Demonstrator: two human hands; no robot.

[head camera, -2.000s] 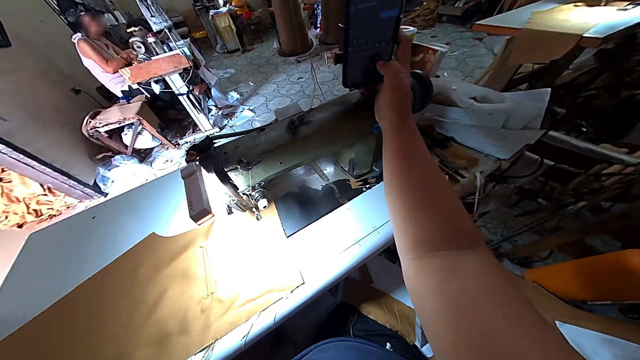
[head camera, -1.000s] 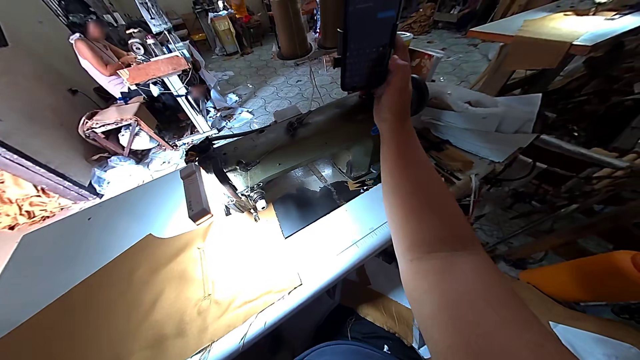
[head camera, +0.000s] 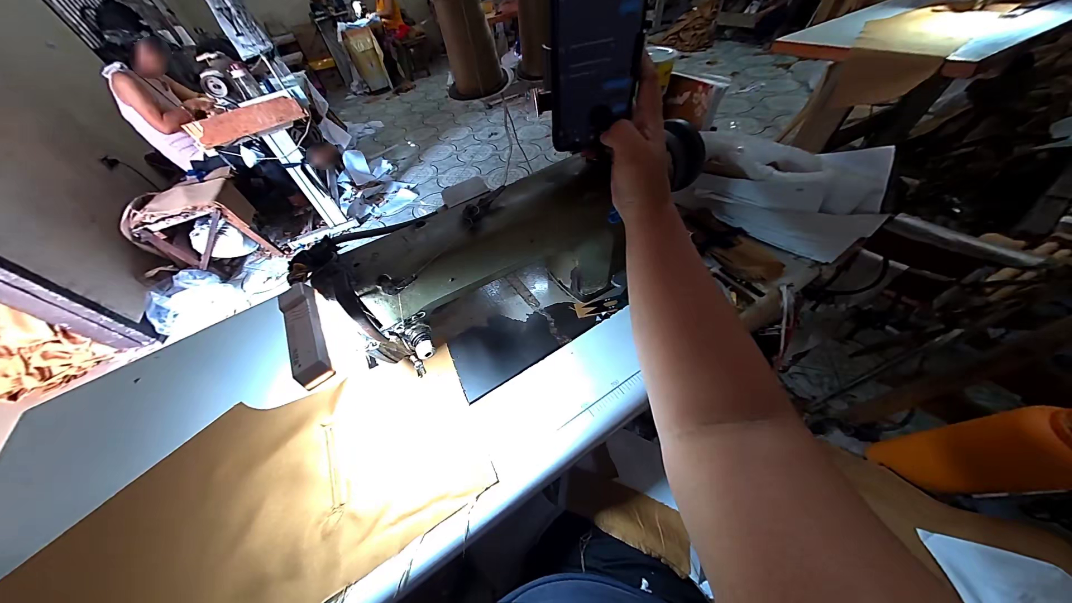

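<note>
My right hand [head camera: 641,159] holds up a smartphone [head camera: 596,71] with a lit dark screen, the arm stretched over the right end of a green industrial sewing machine [head camera: 494,239]. My left hand is out of view. Tan fabric [head camera: 209,494] with a stitched line lies on the white sewing table [head camera: 109,406], its edge reaching near the needle area [head camera: 419,347]. A dark plate [head camera: 502,352] covers the bed beside the needle. Behind the fabric rests a grey block-shaped object [head camera: 305,337] that bears writing.
Another person [head camera: 159,109] sits at a machine at the upper left. White material [head camera: 796,184] is piled right of the machine, and an orange container [head camera: 980,448] is at the lower right. A second table [head camera: 888,33] with tan fabric stands at the upper right.
The thumb of my right hand has shifted on the lower part of the phone. The fabric and the sewing machine have stayed in place.
</note>
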